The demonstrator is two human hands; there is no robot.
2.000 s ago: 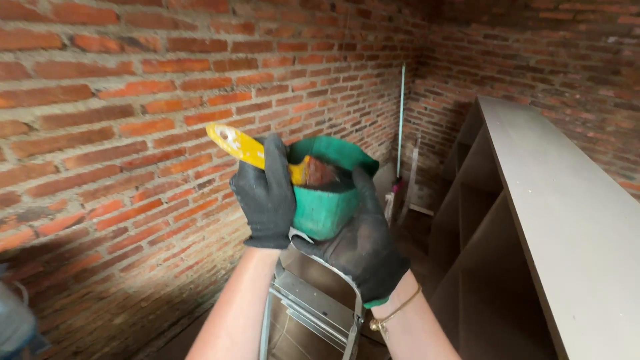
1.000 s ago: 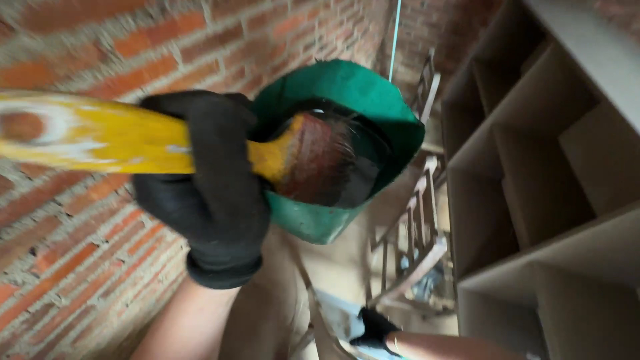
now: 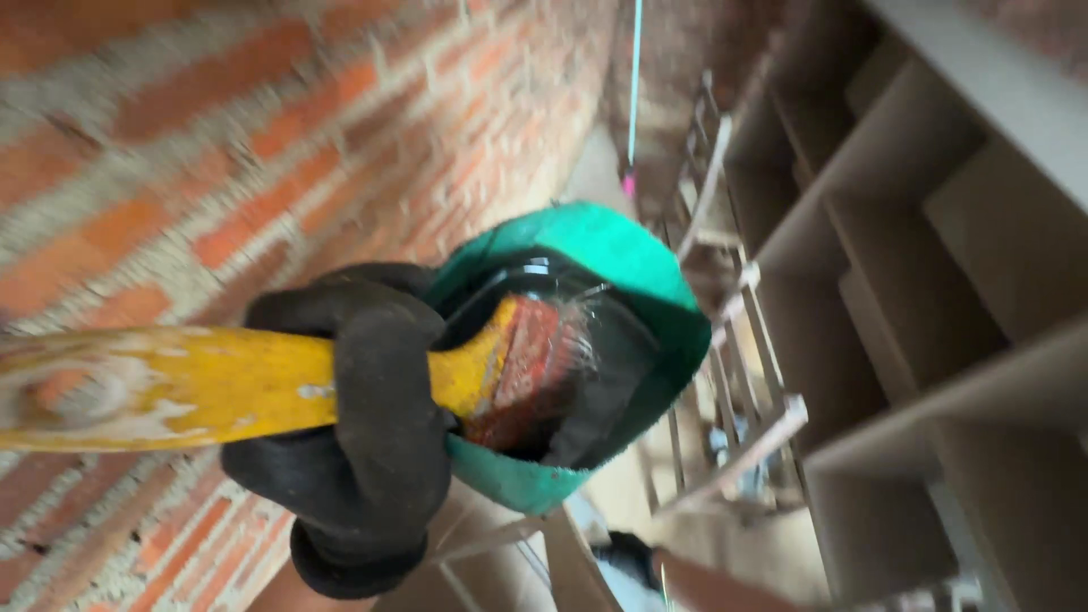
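My left hand [image 3: 365,416], in a black glove, grips a green plastic container [image 3: 527,489] by its near rim together with a paintbrush. The brush's yellow, paint-spattered handle [image 3: 246,387] points left, and its worn reddish ferrule and bristles [image 3: 535,365] lie inside the container, over dark liquid. Below and to the right, my right hand [image 3: 629,557], also gloved in black, is low beside the stepladder [image 3: 569,561]; it looks to be on the ladder, but blur hides its fingers.
A rough brick wall [image 3: 289,127] runs along the left. On the right stands a large grey shelf unit [image 3: 901,280] with deep compartments. Metal frames [image 3: 739,450] lean or stand beside it on the floor. A thin light-blue pole [image 3: 636,85] with a pink end is farther back.
My right hand has let go of the container and moved down toward the ladder. The container and brush are now much closer to the camera, and the view has tilted down.
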